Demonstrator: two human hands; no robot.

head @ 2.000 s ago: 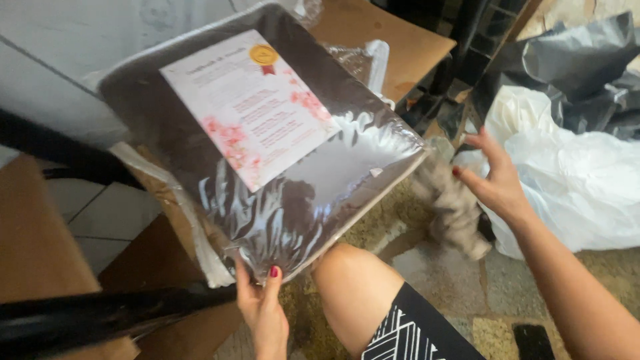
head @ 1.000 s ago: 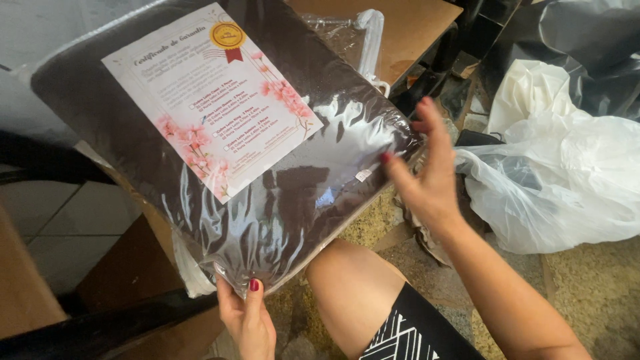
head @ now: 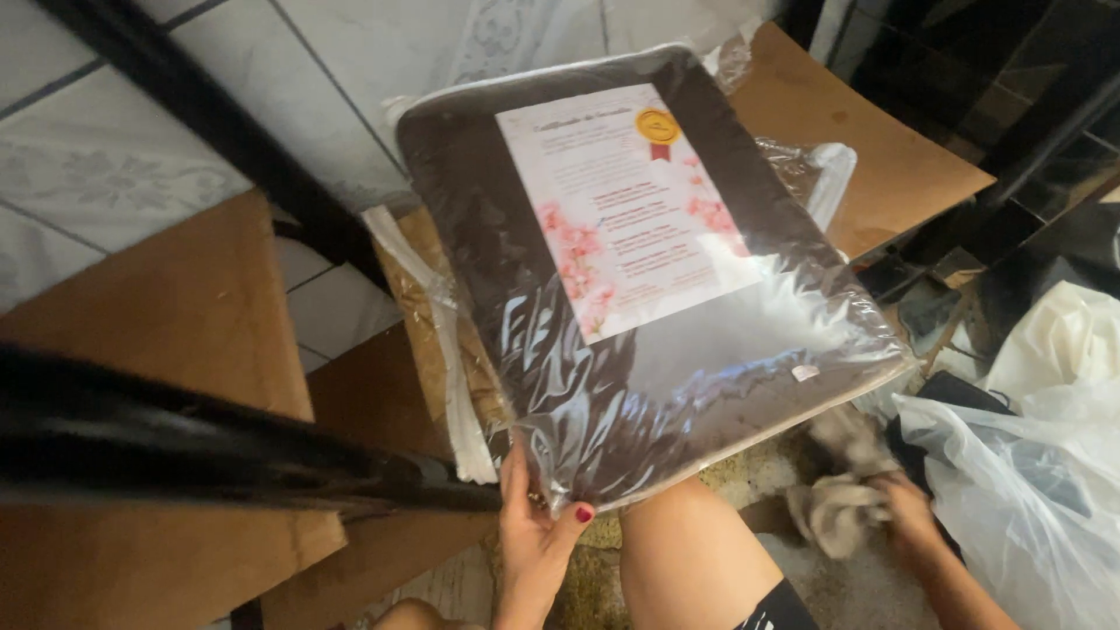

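Note:
A dark brown folded textile in clear plastic packaging [head: 700, 376] lies tilted across the middle, over my knee. A printed sheet with pink flowers and a gold seal [head: 626, 210] shows under its plastic. My left hand [head: 542, 534] pinches the package's near corner, thumb on top. At the lower right, below the package's right corner, my right hand [head: 910, 512] is closed on a crumpled greyish-beige cloth [head: 844, 516], which is blurred.
Brown shelf boards [head: 166, 306] and a black metal frame [head: 175, 429] stand at the left, before a white tiled wall. Another board [head: 849, 140] is behind the package. A white plastic bag [head: 1032, 490] lies at the right. Stone-like flooring shows below.
My right hand, apart and empty near the package's right corner a second ago, has moved down and now holds the cloth. My left hand keeps the same corner. The view has shifted.

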